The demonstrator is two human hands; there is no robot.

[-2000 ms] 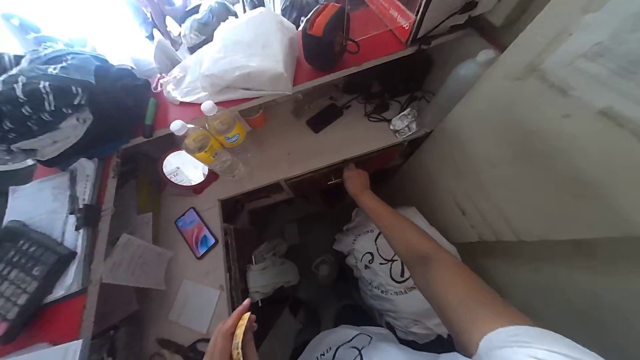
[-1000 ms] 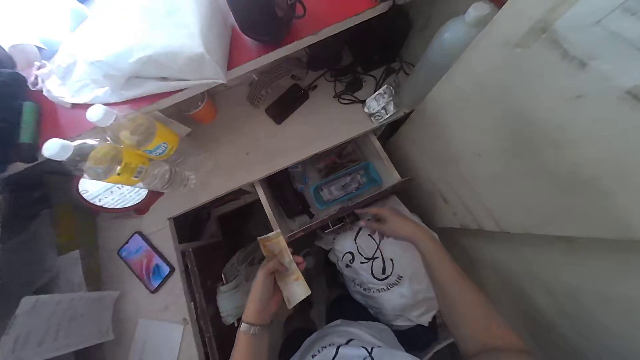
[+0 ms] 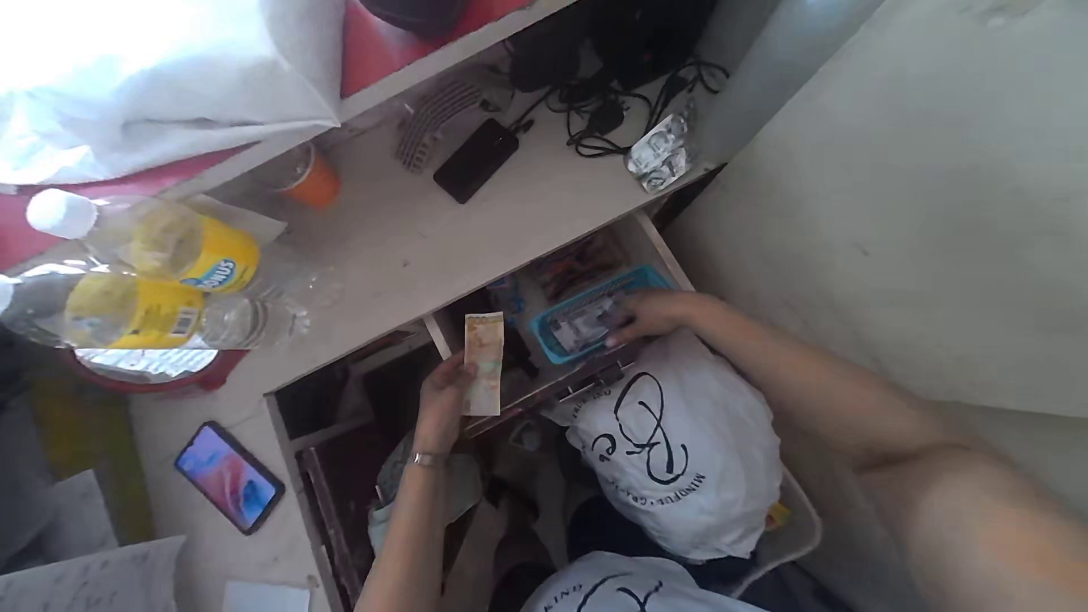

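Observation:
An orange-brown banknote (image 3: 484, 364) is pinched upright in my left hand (image 3: 447, 393), over the left part of the pulled-out drawer (image 3: 665, 248). Within that drawer lies a blue plastic basket (image 3: 546, 337) with banknotes (image 3: 578, 327) in it. My right hand (image 3: 650, 314) reaches over the basket's right end, its fingertips at the notes; whether they grip any cannot be told. Just below the drawer front is a stuffed white printed bag (image 3: 680, 459).
A lit smartphone (image 3: 229, 478), two clear bottles with yellow labels (image 3: 229, 259) and an orange cup (image 3: 313, 180) stand or lie on the desk. Farther back are a black phone (image 3: 477, 160), tangled cables (image 3: 599, 115) and a foil blister pack (image 3: 659, 155). A pale panel (image 3: 918, 221) bounds the right side.
The drawer, closed two seconds ago, is pulled out. My right hand has gone from the drawer's front edge into the basket. My left hand still holds the banknote. The view has moved closer.

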